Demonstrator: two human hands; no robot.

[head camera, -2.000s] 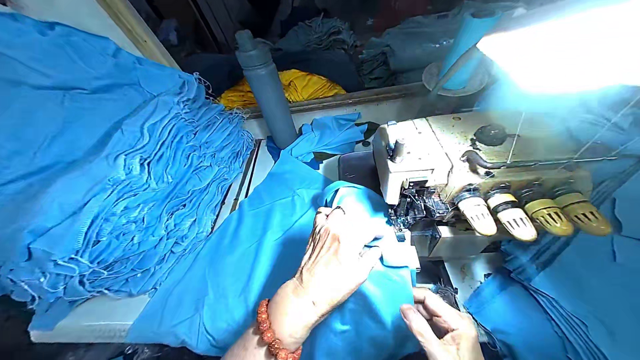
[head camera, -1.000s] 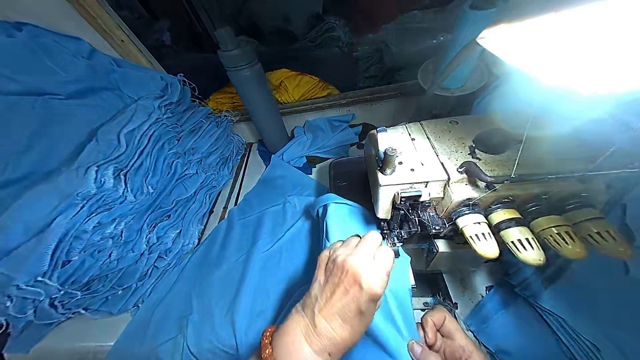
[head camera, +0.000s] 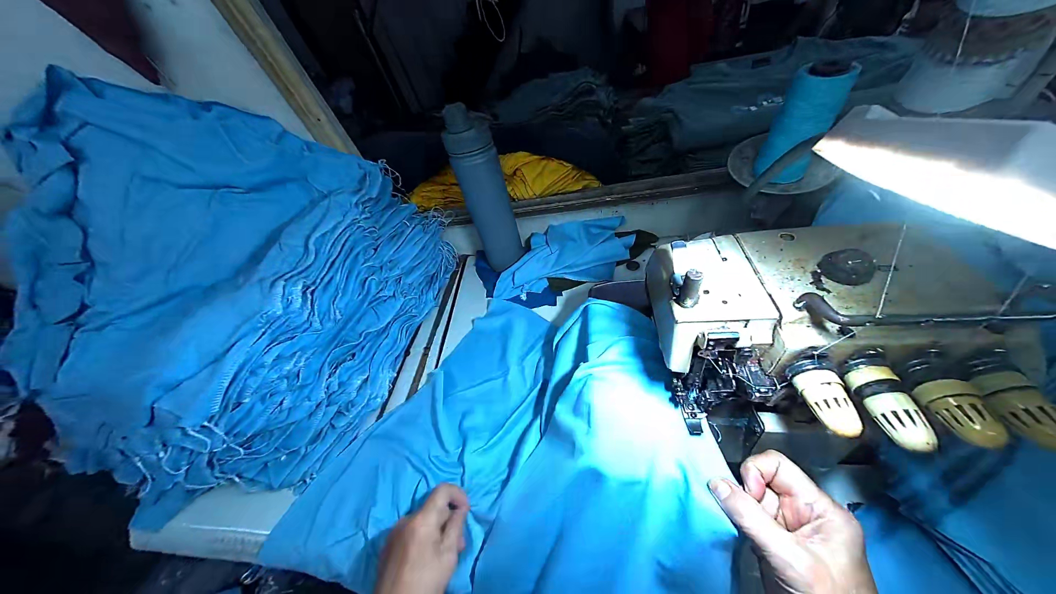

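Blue fabric (head camera: 610, 462) lies across the front of an overlock sewing machine (head camera: 726, 313), its right edge running by the presser foot (head camera: 693, 421). My right hand (head camera: 800, 520) pinches that edge between thumb and finger, just below and right of the foot. On the left part of the same fabric is my left hand (head camera: 425, 540), fingers curled; whether it grips a fold cannot be told. Four tension knobs (head camera: 895, 404) line the machine's front. A lit lamp (head camera: 949, 173) hangs above it.
A large pile of blue cut pieces (head camera: 247, 305) with frayed edges covers the left side. Behind the machine stand a grey bottle (head camera: 487, 198), a blue scrap (head camera: 569, 252) and a cone of blue thread (head camera: 808, 124). Yellow cloth (head camera: 536, 175) lies beyond the ledge. More blue fabric (head camera: 973, 511) hangs at right.
My left hand has moved away from the presser foot, down and to the left over the fabric. My right hand stays near the fabric's right edge.
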